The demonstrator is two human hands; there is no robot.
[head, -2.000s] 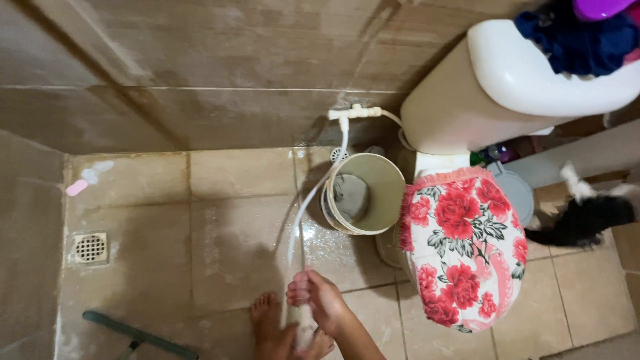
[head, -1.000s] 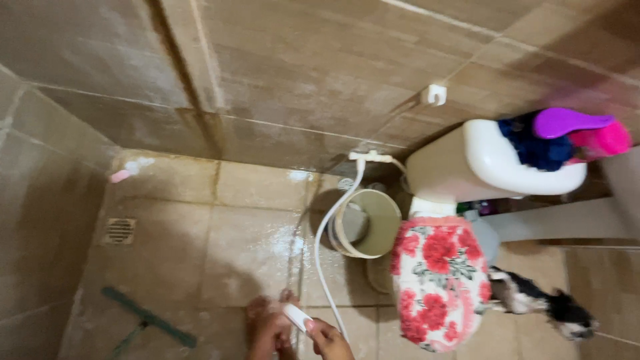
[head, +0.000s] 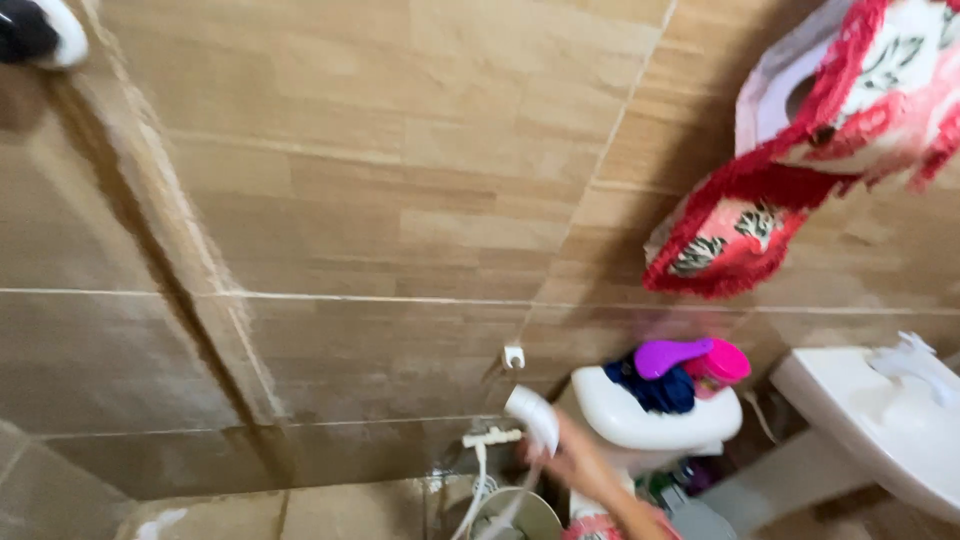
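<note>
My right hand (head: 559,457) is closed around a white handheld bidet sprayer (head: 534,416), raised near the wall beside the toilet tank. The sprayer's head points up and left, below a small white wall holder (head: 514,357). A pale hose (head: 517,501) hangs down from the handle. Just left of the hand, a white valve fitting (head: 491,437) sits on the wall with another stretch of white hose (head: 478,487) leading down. Under the hand stands a bucket (head: 546,510), cut off by the bottom edge. My left hand is out of view.
The toilet tank (head: 660,427) carries dark blue cloth (head: 664,390), a purple object (head: 667,357) and a pink container (head: 724,366). A white sink (head: 885,427) is at right. Red floral fabric (head: 742,232) hangs on the tiled wall above.
My right hand has lifted the sprayer from low over the floor by my feet to the wall beside the toilet tank. The view has tilted up, bringing the sink and hanging fabric in.
</note>
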